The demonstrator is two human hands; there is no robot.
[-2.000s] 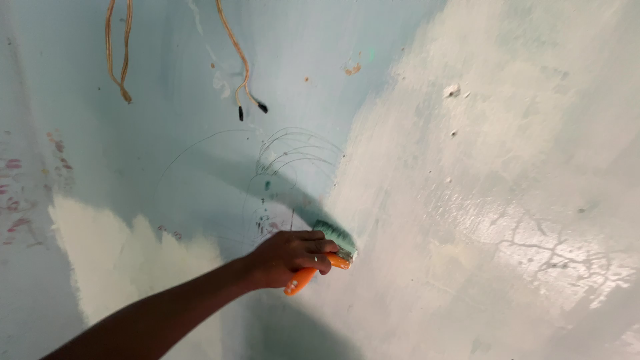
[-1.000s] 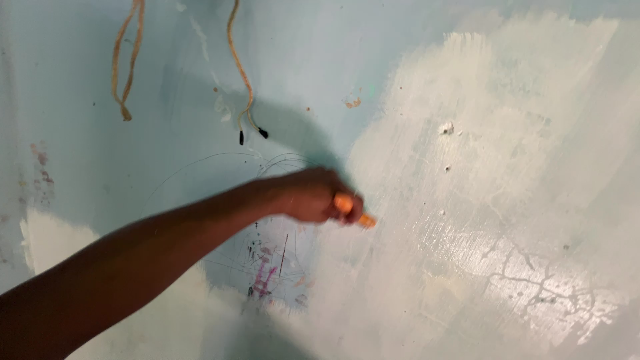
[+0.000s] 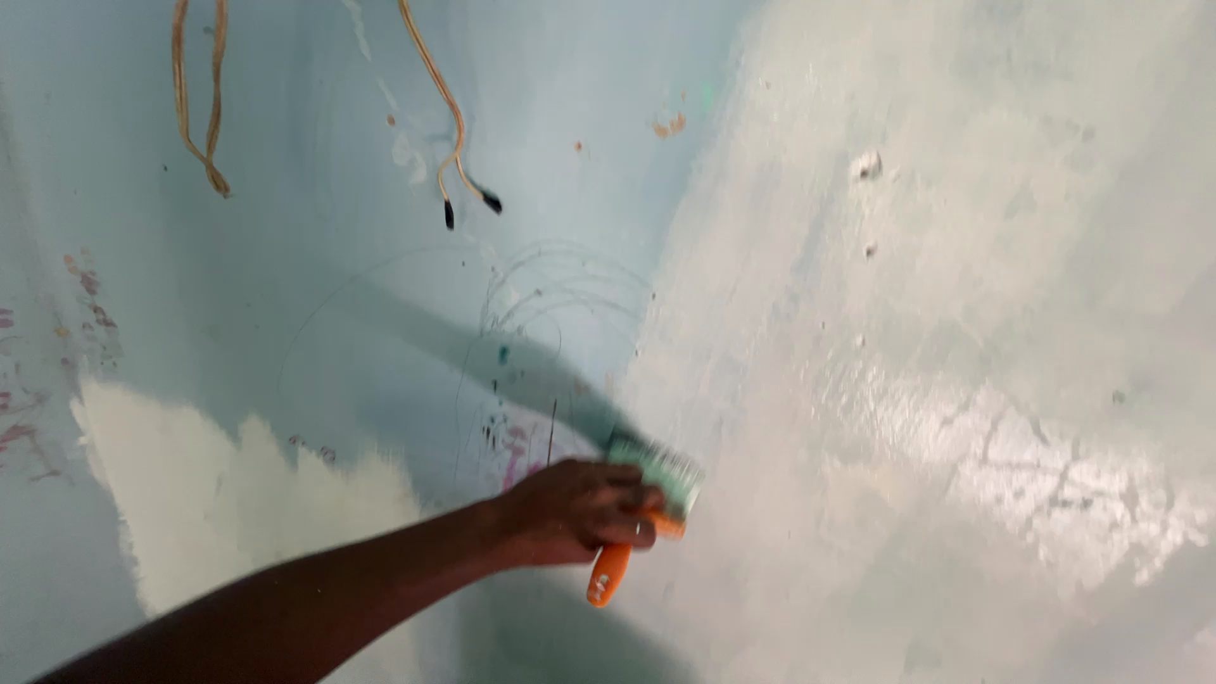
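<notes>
My left hand (image 3: pixel 594 513), its arm reaching in from the lower left, holds a wide paintbrush with an orange handle (image 3: pixel 609 574). The handle's end points down below my fingers. Pale green, paint-coated bristles (image 3: pixel 665 470) point up and to the right, at the border between the light blue wall (image 3: pixel 560 57) and the cream-white paint (image 3: pixel 760 408). Whether the bristles touch the wall cannot be told for sure. Thin curved pencil-like lines and pink and dark marks lie on the blue just above my hand. My right hand is not in view.
A looped tan cord (image 3: pixel 217 114) hangs at the upper left. Beside it hangs a twin electrical wire (image 3: pixel 446 90) with black-wrapped ends. Another cream patch (image 3: pixel 180 475) covers the lower left. Small holes (image 3: pixel 868 166) and a glossy cracked area (image 3: pixel 1035 456) mark the right side.
Since one second ago my left hand has moved down along the paint border, and the brush's bristles show again. The brush has stayed in my hand throughout.
</notes>
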